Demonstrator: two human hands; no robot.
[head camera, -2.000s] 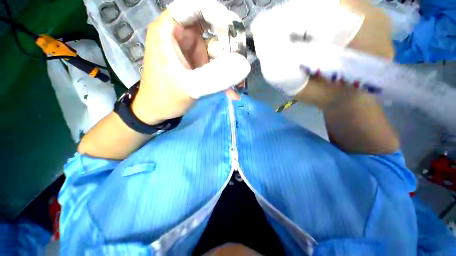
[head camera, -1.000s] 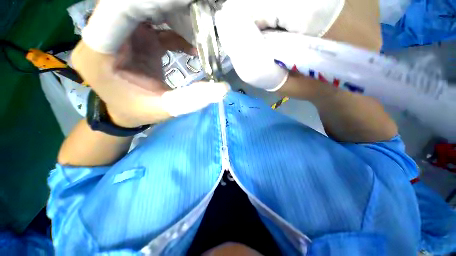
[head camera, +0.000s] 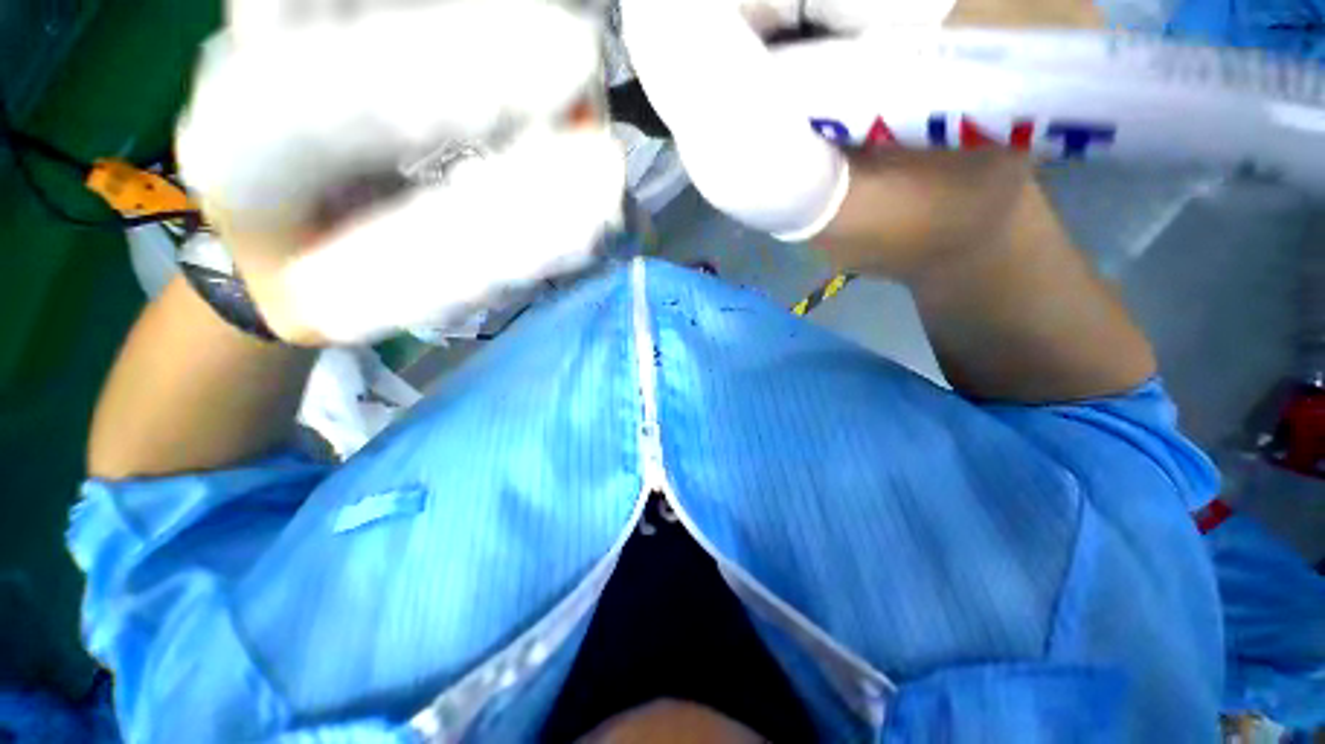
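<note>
My left hand (head camera: 414, 167), in a white finger covering, is large and blurred at the upper left, with its fingers curled in. A narrow silver-grey edge of the metal case (head camera: 616, 47) shows between its fingertips and my right hand; the rest is hidden or cut off by the top edge. My right hand (head camera: 748, 138), also in white, is shut on the thick white paint marker (head camera: 1046, 95). The marker's barrel points right, with red and blue "PAINT" lettering visible. Its tip is hidden.
An orange-and-black tool (head camera: 134, 186) with a black cable (head camera: 51, 167) lies on the green mat (head camera: 73, 320) at left. Crumpled white sheet (head camera: 349, 400) shows below my left hand. Yellow-black tape (head camera: 823, 295) and a red object (head camera: 1298, 426) are on the grey floor. Blue cloth shows at upper right.
My left hand has come closer to the camera and turned, covering the tray and most of the case. The marker has tilted nearer level, its far end moving up.
</note>
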